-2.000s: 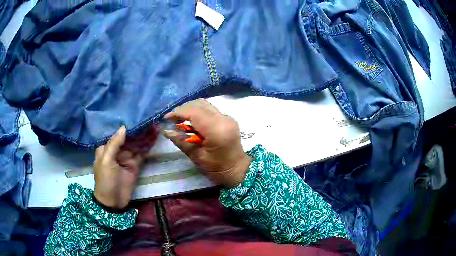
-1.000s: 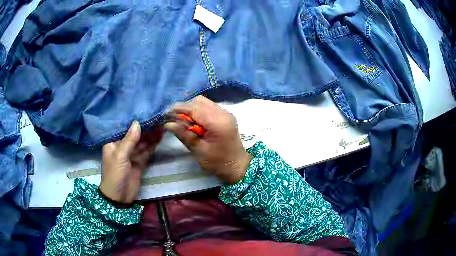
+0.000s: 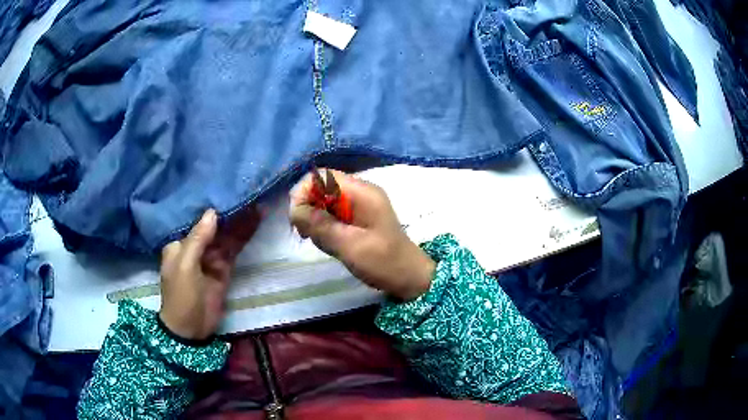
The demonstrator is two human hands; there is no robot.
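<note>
The blue denim shirt (image 3: 221, 90) lies spread with its curved hem (image 3: 279, 178) towards me. Its side seam (image 3: 320, 94) runs up to a white care label (image 3: 330, 30). My left hand (image 3: 197, 267) holds the hem at the left between thumb and fingers; the fingers under the cloth are partly hidden. My right hand (image 3: 357, 230) holds orange thread snips (image 3: 332, 199), blades pointing up just below the hem near the side seam. No loose thread can be made out.
The white worktable (image 3: 459, 209) has scuffs along its front edge. Another denim shirt (image 3: 566, 98) with a yellow mark lies at the right and hangs over the edge. Paler denim (image 3: 20, 271) lies at the left. Dark blue denim is below the table at right.
My right hand with the snips has moved right, away from my left hand, and the blades now show clearly. The shirt's seam and label have shifted slightly left.
</note>
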